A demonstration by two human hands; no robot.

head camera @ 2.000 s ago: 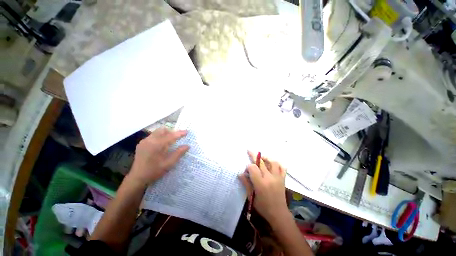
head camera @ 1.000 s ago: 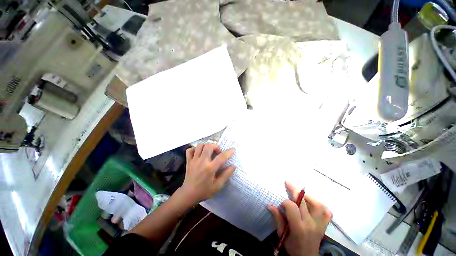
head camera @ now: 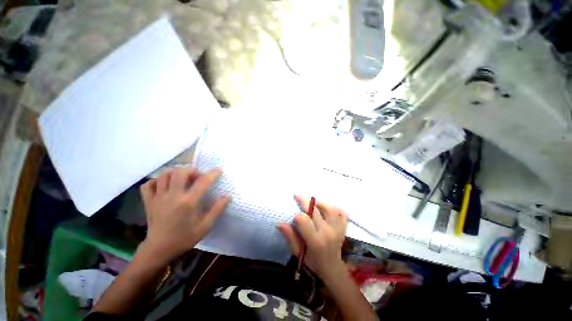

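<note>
A printed sheet (head camera: pixel 251 216) with dense fine rows lies on the table in front of me, its upper part washed out by glare. My left hand (head camera: pixel 182 210) lies flat on its left side with fingers spread. My right hand (head camera: pixel 320 235) holds a dark-red pen (head camera: pixel 303 249) over the sheet's right side; the writing end is hidden by the fingers. A larger blank paper sheet (head camera: pixel 128 119) lies at the left, partly on the mottled fabric panels (head camera: pixel 113 44).
A sewing machine (head camera: pixel 527 125) with a lamp (head camera: pixel 367 41) stands at the right. A white slip (head camera: pixel 433 143), a yellow-and-black tool (head camera: pixel 465 210), a ruler (head camera: pixel 441 226) and scissors (head camera: pixel 502 260) lie near it. A green basket (head camera: pixel 59 269) is below left.
The camera view has swung right and back, so the table items appear further left than a second ago. The left hand stays on the sheet and the right hand keeps the pen.
</note>
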